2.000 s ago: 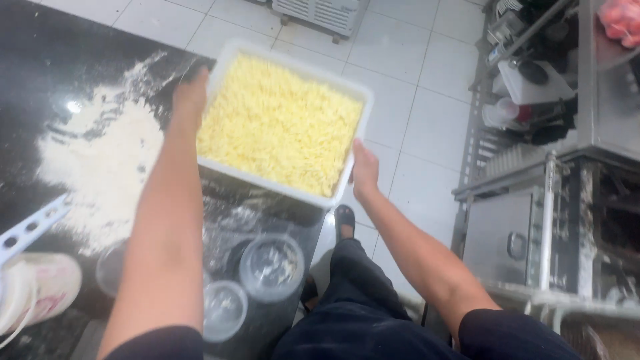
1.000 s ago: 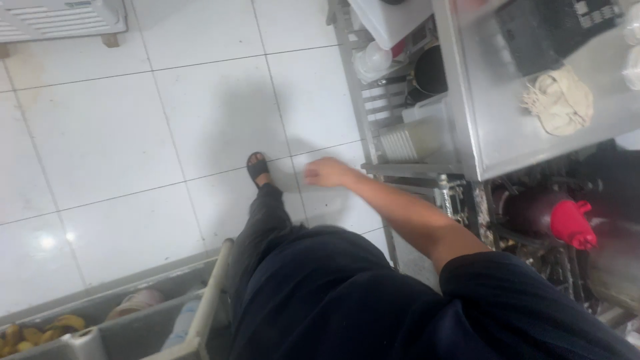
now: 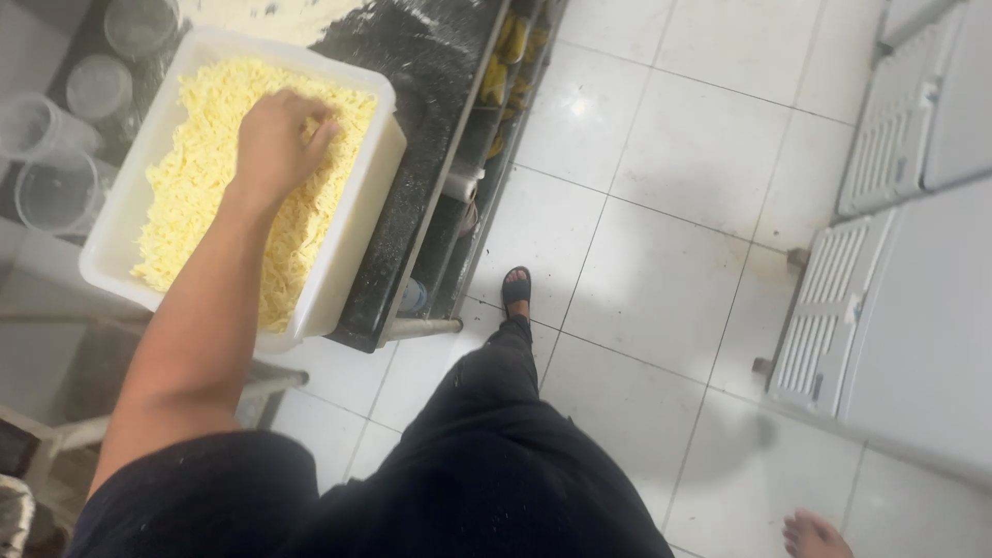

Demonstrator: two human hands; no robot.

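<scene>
A white plastic tub (image 3: 372,209) full of pale yellow shreds, which look like grated cheese (image 3: 205,167), stands tilted in view on the black countertop (image 3: 434,101). Over the upper part of the shreds is my left hand (image 3: 283,143), its fingers bent down and touching them. Blur and the hand itself hide whether any shreds are gripped. My right hand (image 3: 814,535) hangs low at the bottom right above the floor, partly cut off by the frame edge, with loosely bent fingers and nothing seen in it.
Flour (image 3: 271,19) lies on the counter behind the tub. Several clear plastic containers (image 3: 58,190) stand left of it. Bananas (image 3: 508,46) and a roll (image 3: 461,186) sit on shelves under the counter. White appliances with vents (image 3: 825,302) stand at the right on the tiled floor.
The view has swung round widely. Two seconds ago both my hands held the tub by its sides; now my left hand is in the shreds and my right hand is off the tub.
</scene>
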